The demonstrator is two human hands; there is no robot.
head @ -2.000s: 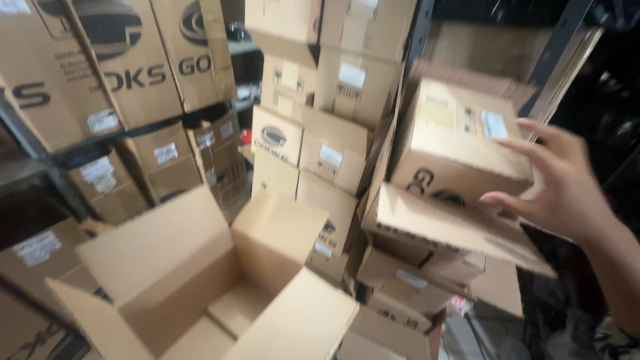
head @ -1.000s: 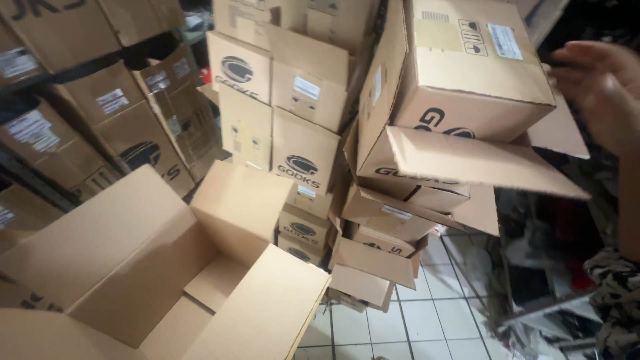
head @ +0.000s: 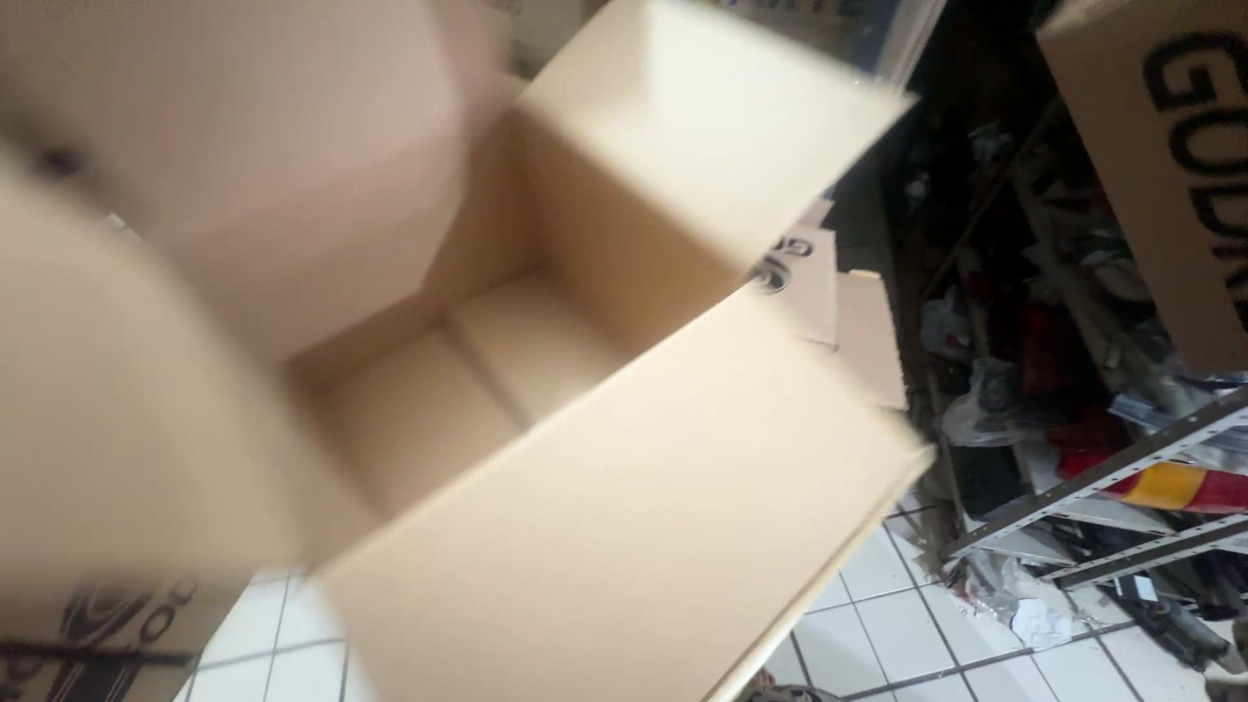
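Observation:
An open cardboard box [head: 604, 526] fills the middle and left of the head view, blurred by motion. Its flaps are spread outward, and its inside bottom [head: 468, 380] shows with a seam across it and nothing lying on it. Neither my left hand nor my right hand is visible, so what they hold or touch is hidden. At the upper right edge stands another cardboard box [head: 1160, 185] with large dark lettering. Behind the open box, part of a smaller printed carton [head: 809, 283] shows.
Metal shelving [head: 1121, 478] stands at the right, with plastic bags [head: 985, 405] and red and yellow items [head: 1170, 486] on it. White floor tiles [head: 877, 624] lie below, with paper scraps [head: 1038, 622] near the shelf foot. A printed box [head: 117, 624] is at the lower left.
My right hand, beside the upper box in the earlier frames, is out of view now. The open box appears much larger and nearer. The view has shifted strongly.

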